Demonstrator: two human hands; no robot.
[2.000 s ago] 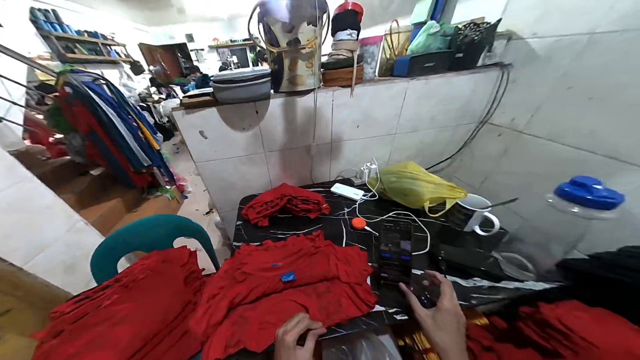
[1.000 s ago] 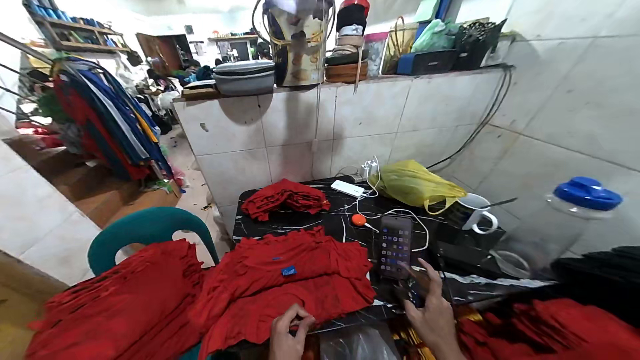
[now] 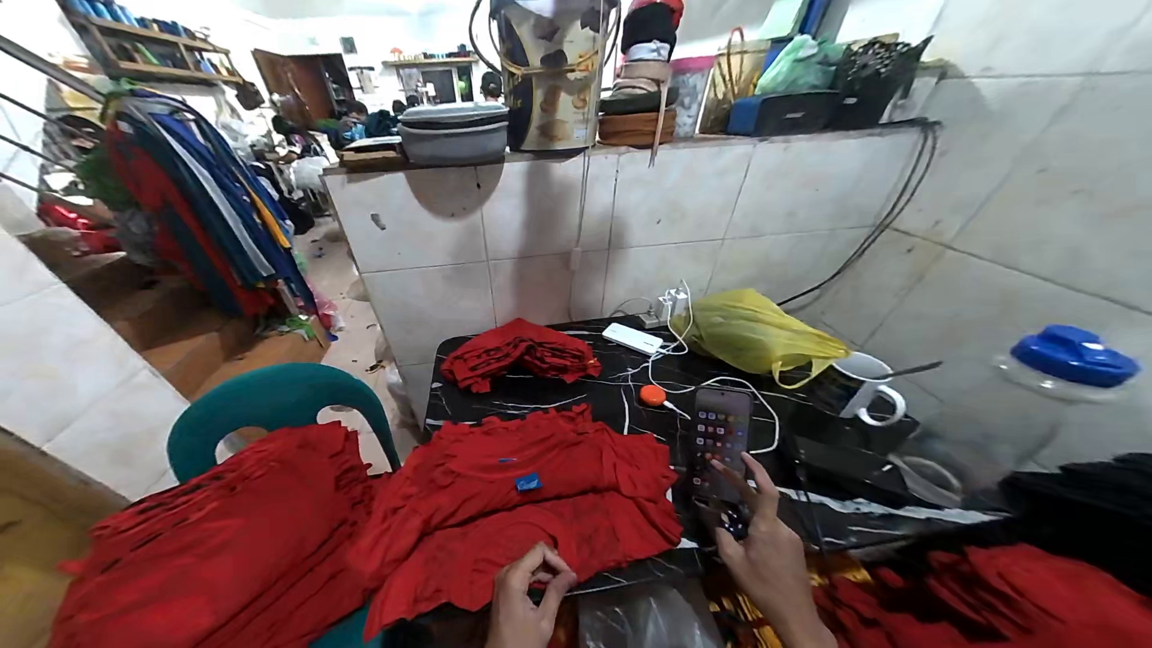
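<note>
A smartphone (image 3: pixel 722 427) with a lit screen of app icons lies on the black marble-patterned table (image 3: pixel 630 396). My right hand (image 3: pixel 765 540) is at its lower end, fingers spread, fingertips over or on the screen; a small dark object shows beneath them. My left hand (image 3: pixel 533 589) is by the near table edge, fingers curled and thumb close to the index finger, in front of a stack of red garments (image 3: pixel 540 513) with a blue label (image 3: pixel 528 483). Whether it pinches anything is unclear. A folded red bundle (image 3: pixel 517 353) lies behind the stack.
An orange round object (image 3: pixel 652 395), white cables, a white power bank (image 3: pixel 633 338), a yellow plastic bag (image 3: pixel 756 333) and a mug (image 3: pixel 866 387) are on the table. A blue-lidded clear jug (image 3: pixel 1071 360) stands right. More red garments (image 3: pixel 234 531) lie by a green chair (image 3: pixel 283 382).
The phone screen has gone from a dark display two seconds ago to app icons. My right fingers have shifted over the phone's lower part.
</note>
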